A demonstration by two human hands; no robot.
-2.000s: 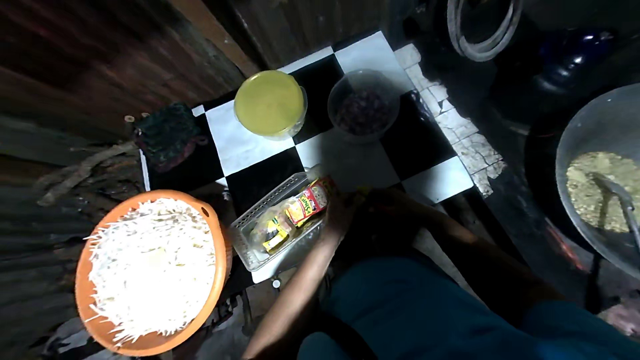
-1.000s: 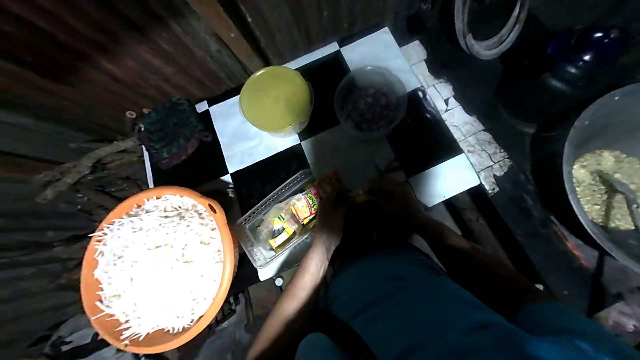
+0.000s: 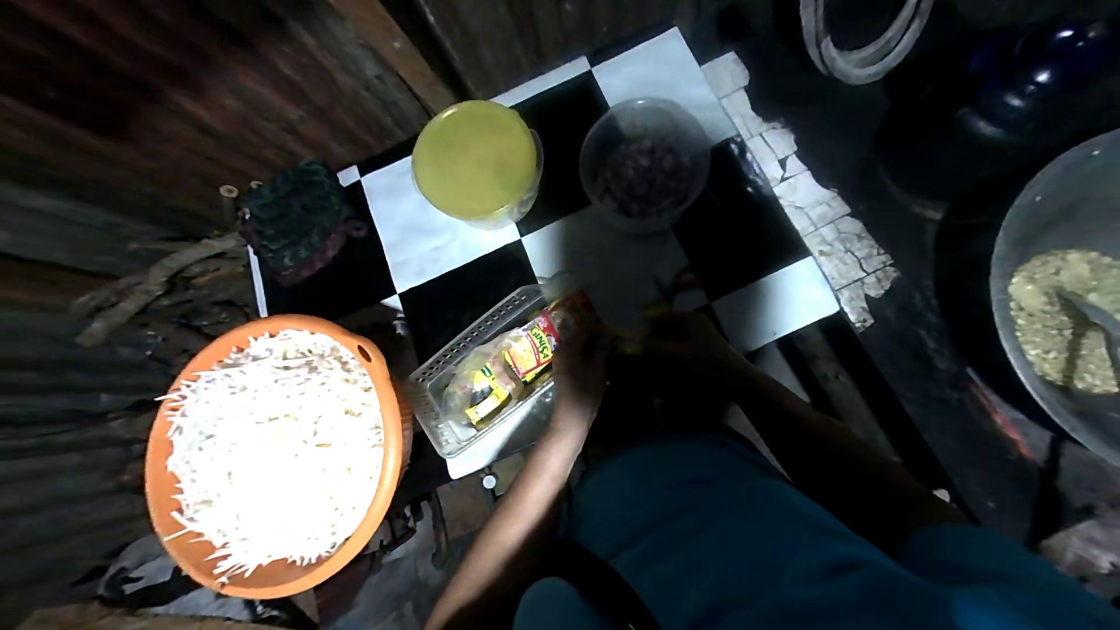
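Note:
My left hand [image 3: 579, 363] is at the right end of a clear plastic basket [image 3: 435, 431], which holds seasoning packets [image 3: 528, 350] and a clear bag. My right hand [image 3: 691, 346] lies in deep shadow just to the right, close to the left one. Something small and yellow [image 3: 632, 337] shows between both hands; its kind and which fingers grip it are too dark to tell. Beyond them stand a tub with a yellow lid [image 3: 475, 162] and a clear round container [image 3: 646, 164] with dark purplish pieces inside. A small red-edged item [image 3: 685, 282] lies near my right hand.
An orange basin [image 3: 160, 490] heaped with white shreds [image 3: 276, 446] is at the left. A dark cloth [image 3: 297, 219] lies on the corner of the checkered table [image 3: 770, 319]. A large metal pan [image 3: 1046, 197] with yellowish food and a ladle is at the right, near glowing embers [image 3: 1002, 411].
Both hands stay close together beside the plastic basket. The red-edged item by my right hand shows one second ago and now, but is not plain two seconds ago.

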